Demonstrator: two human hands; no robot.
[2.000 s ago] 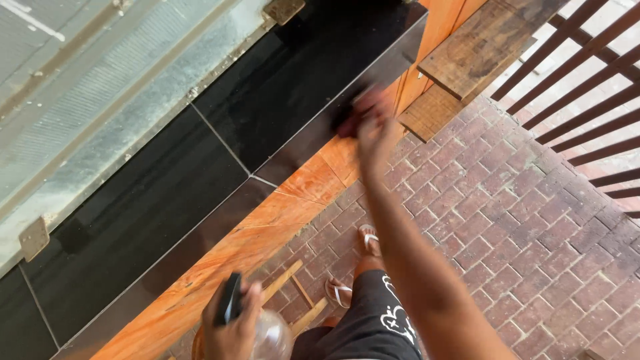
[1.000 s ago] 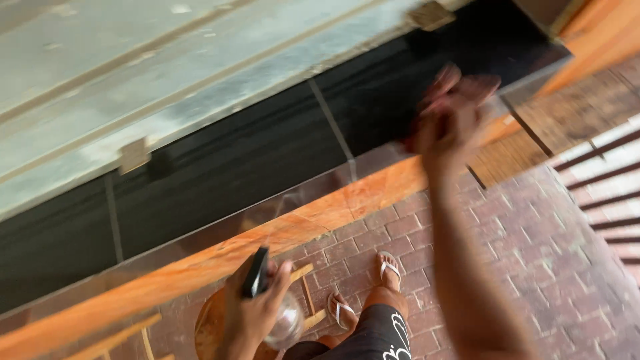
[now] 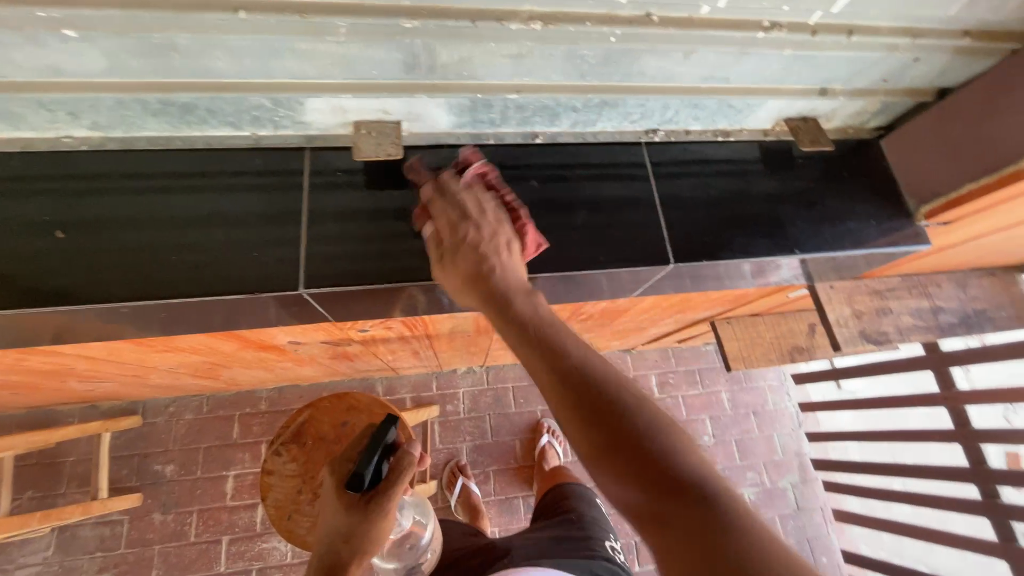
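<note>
My right hand (image 3: 472,232) presses a red cloth (image 3: 516,212) onto the black tiled counter ledge (image 3: 592,200), just right of a metal tab on the shutter's lower edge. Its fingers are blurred. Low in the view, my left hand (image 3: 364,496) grips a clear spray bottle (image 3: 414,536) by its neck, below the black spray head (image 3: 374,454). The bottle is above and beside a round wooden stool, and part of it is hidden by the hand.
A corrugated metal shutter (image 3: 560,64) borders the ledge's far side. Below stand the round wooden stool (image 3: 292,448) and another wooden frame (image 3: 104,464) at left. Wooden boards (image 3: 920,312) and a slatted railing (image 3: 904,436) are at right. My feet in flip-flops are on brick paving (image 3: 224,472).
My right hand has moved with the cloth from the ledge's front edge near its right end to the top surface farther left. My left hand still holds the bottle. The view has turned.
</note>
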